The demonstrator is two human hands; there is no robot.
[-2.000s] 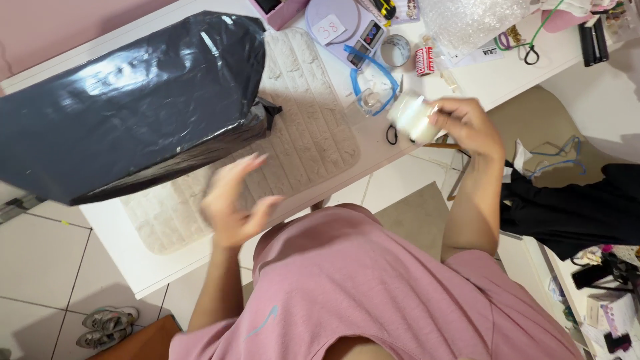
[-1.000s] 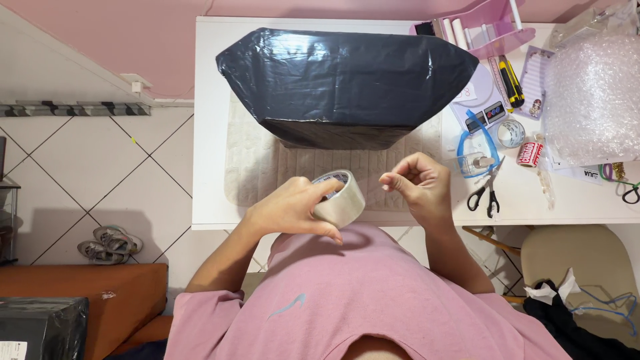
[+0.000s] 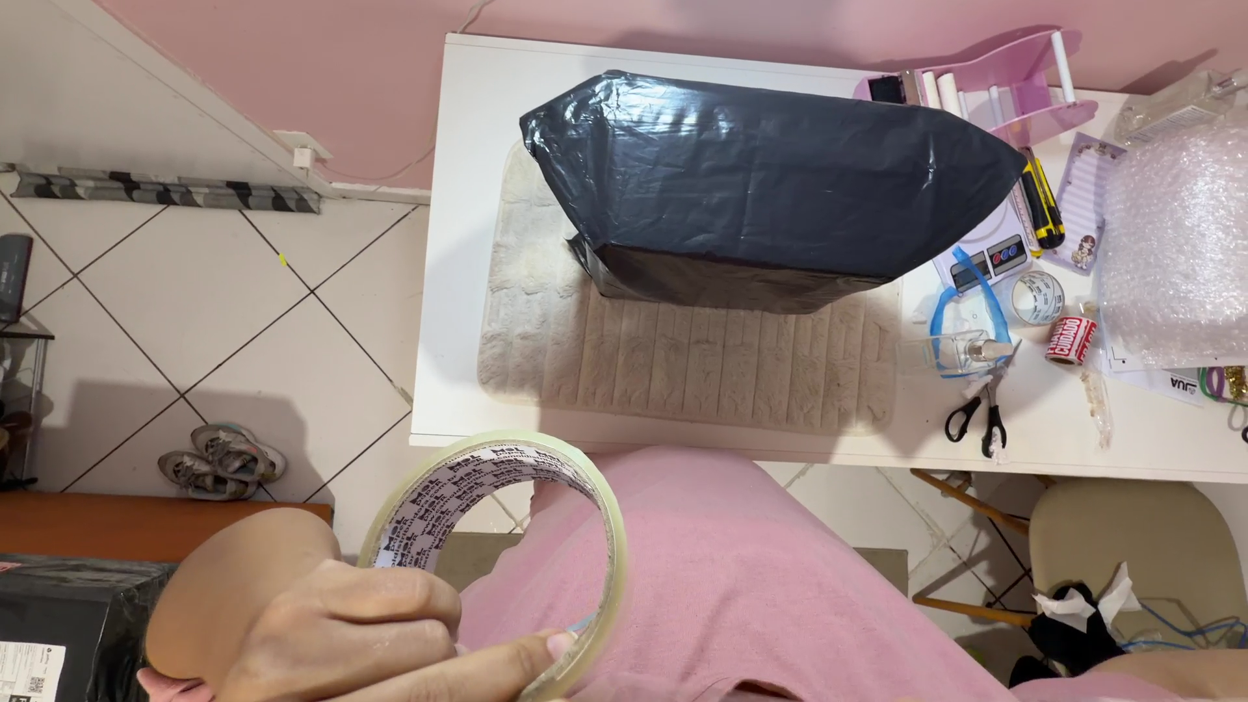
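My left hand (image 3: 361, 614) grips a wide roll of clear packing tape (image 3: 606, 546), lifted close to the camera at the lower left, its printed cardboard core showing. My right hand is out of view; only a bit of that arm shows at the bottom right corner. Beyond the tape, a parcel wrapped in black plastic (image 3: 760, 195) rests on a beige plush mat (image 3: 682, 361) on the white table (image 3: 453, 244). Neither the tape nor my left hand touches the parcel.
Black-handled scissors (image 3: 990, 409), a clear tape roll (image 3: 1037, 297), a red-and-white label roll (image 3: 1071, 339), a yellow-black utility knife (image 3: 1042, 205) and bubble wrap (image 3: 1175, 234) lie on the table's right side. A chair (image 3: 1141, 546) stands at the lower right; another black parcel (image 3: 88, 604) sits lower left.
The tape roll went from my right hand to my left, then came down and left, nearer the camera. My right hand has left the view. The black parcel shows no plain change.
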